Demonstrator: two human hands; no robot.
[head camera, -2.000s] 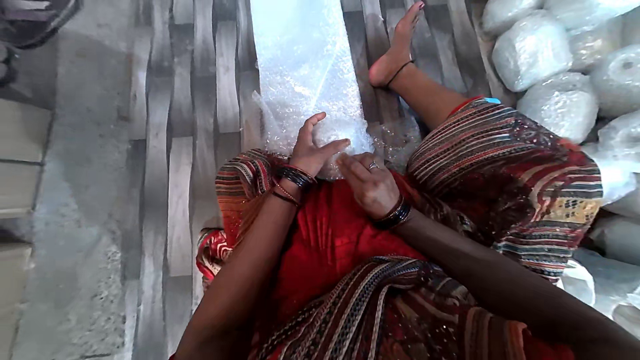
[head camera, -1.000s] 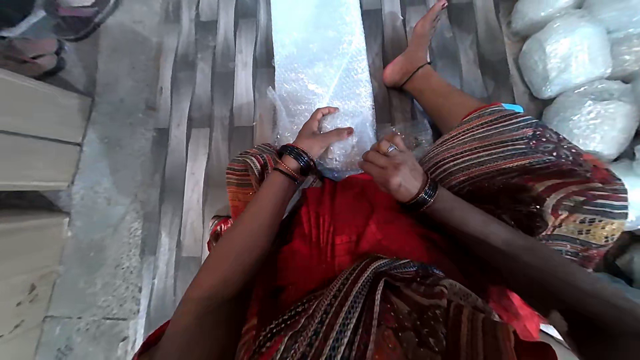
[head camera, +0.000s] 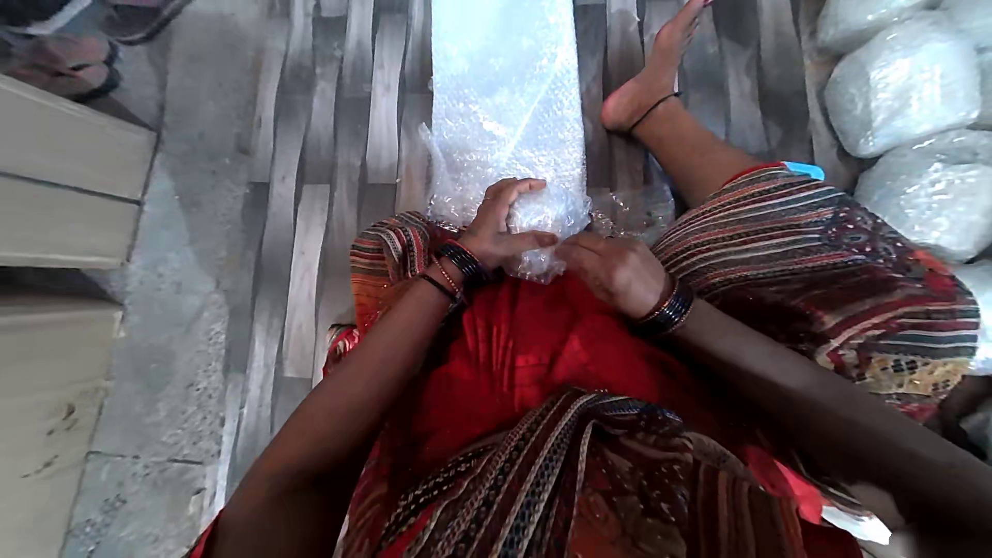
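Observation:
A long strip of bubble wrap (head camera: 508, 93) lies on the floor mat, running away from my lap. At its near end sits a small bundle in clear bubble wrap (head camera: 549, 211); what is inside cannot be made out. My left hand (head camera: 508, 221) curves around the bundle's left side, thumb and fingers apart. My right hand (head camera: 616, 271) is at the bundle's lower right, its fingertips pinched on the edge of the wrap. A loose, crumpled piece of clear film (head camera: 635, 213) lies just beyond my right hand.
Several round wrapped bundles (head camera: 903, 85) are piled at the right. My bare foot (head camera: 659, 70) rests right of the strip. Pale boxes or cabinets (head camera: 70, 174) stand at the left, with footwear (head camera: 66, 66) at the upper left. A grey patterned mat (head camera: 310, 271) covers the floor.
My hands stay around the bundle; the left fingers have shifted a little on it. The view has moved somewhat to the left.

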